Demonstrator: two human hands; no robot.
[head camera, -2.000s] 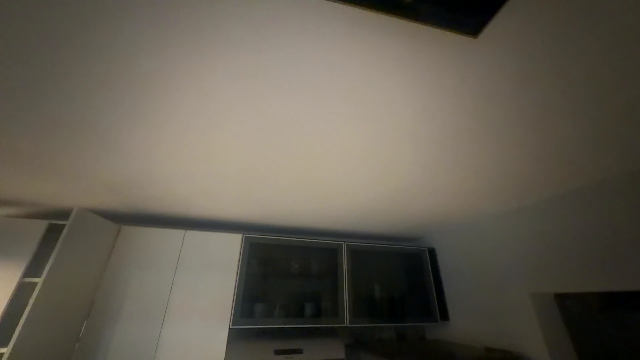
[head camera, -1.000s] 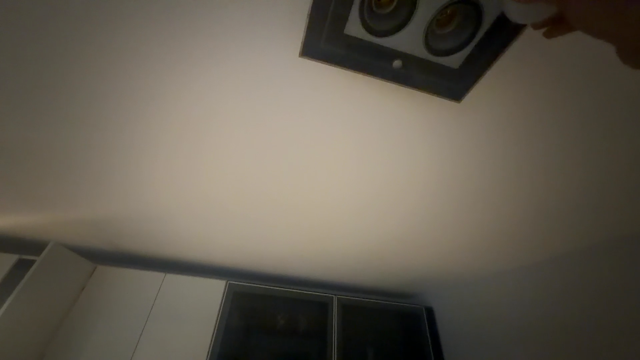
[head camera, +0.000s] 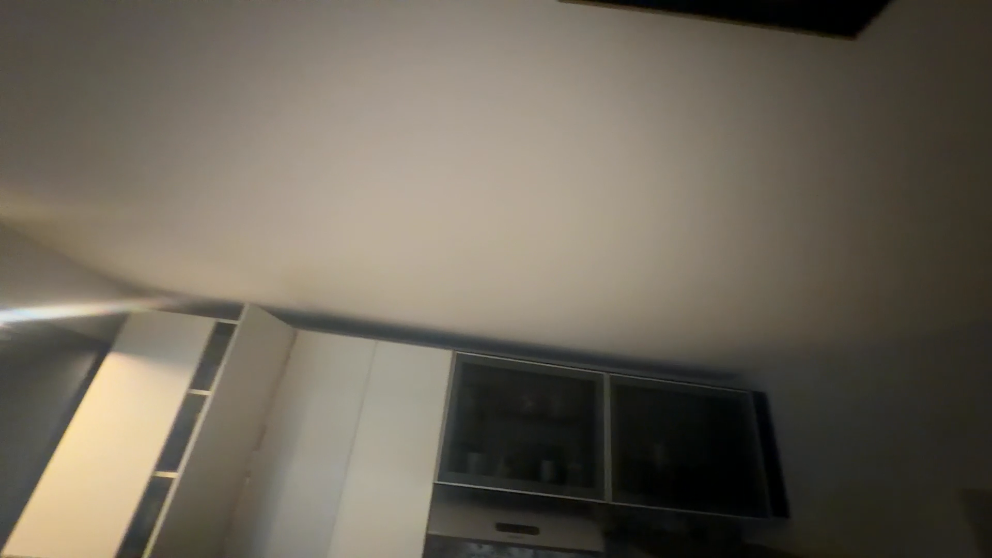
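Observation:
Neither of my hands shows in the head view at this moment. At the top right, the dark lower edge of a ceiling light fixture (head camera: 744, 14) is cut off by the frame, and its lamps are hidden. The pale ceiling (head camera: 480, 178) fills most of the view, lit dimly.
White tall cabinets (head camera: 387, 434) stand at the lower left, beside a narrow open shelf unit (head camera: 182, 434). Glass-fronted wall cabinets (head camera: 527, 426) hang right of them, with dim glassware inside. Below them is a range hood (head camera: 515, 529). A plain wall (head camera: 860, 442) is at the right.
The view has tilted down since one second ago, when a hand was at the ceiling fixture's right side with its round lamps showing. That hand has left the view.

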